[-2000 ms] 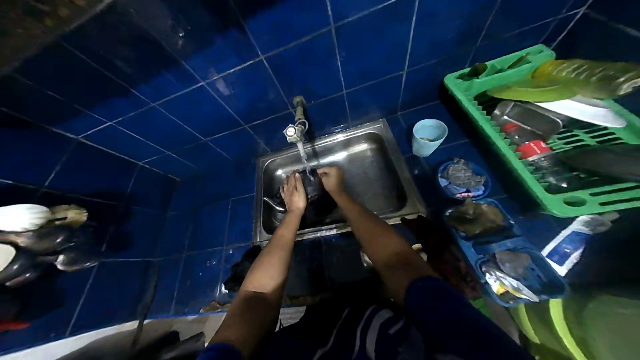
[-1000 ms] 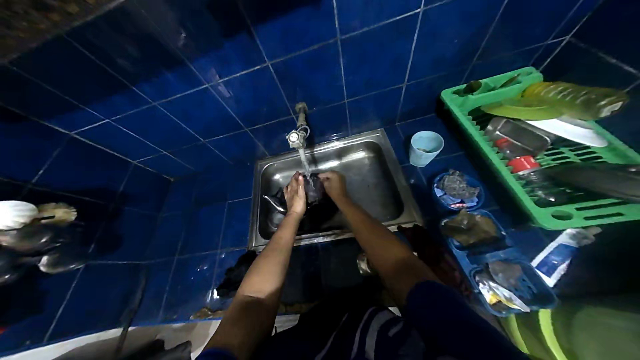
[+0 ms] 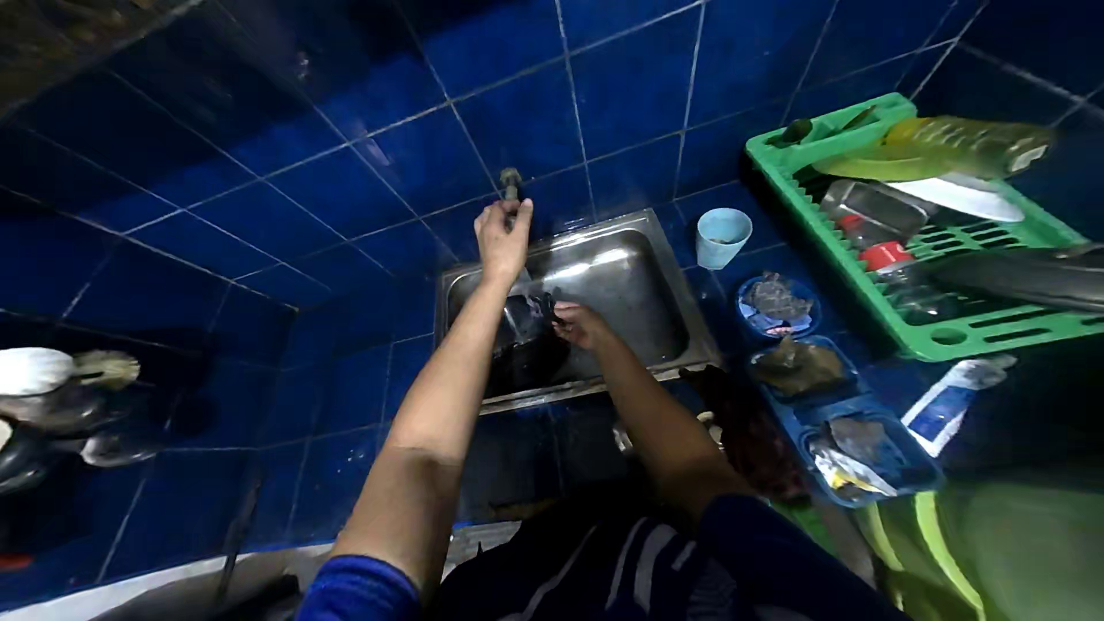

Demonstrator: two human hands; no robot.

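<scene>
My left hand (image 3: 504, 233) is up at the faucet (image 3: 511, 181) on the blue tiled wall, its fingers around the faucet's handle area. Below it, inside the stainless steel sink (image 3: 634, 285), my right hand (image 3: 580, 324) pinches the edge of a dark object (image 3: 545, 309) that I cannot name for certain. A dark, shiny vessel, perhaps a pot (image 3: 517, 332), lies in the sink's left part, partly behind my left forearm. A thin stream of water seems to fall near it.
Right of the sink stand a light blue cup (image 3: 723, 237) and blue containers (image 3: 780, 405) with scrubbing pads. Beyond them, a green dish rack (image 3: 927, 345) holds plates and plastic bottles. A blue and white packet (image 3: 949, 410) lies below the rack. Pans or utensils hang at far left.
My left hand has moved up from the sink to the faucet. My right hand remains in the sink, now at the dark object's right side.
</scene>
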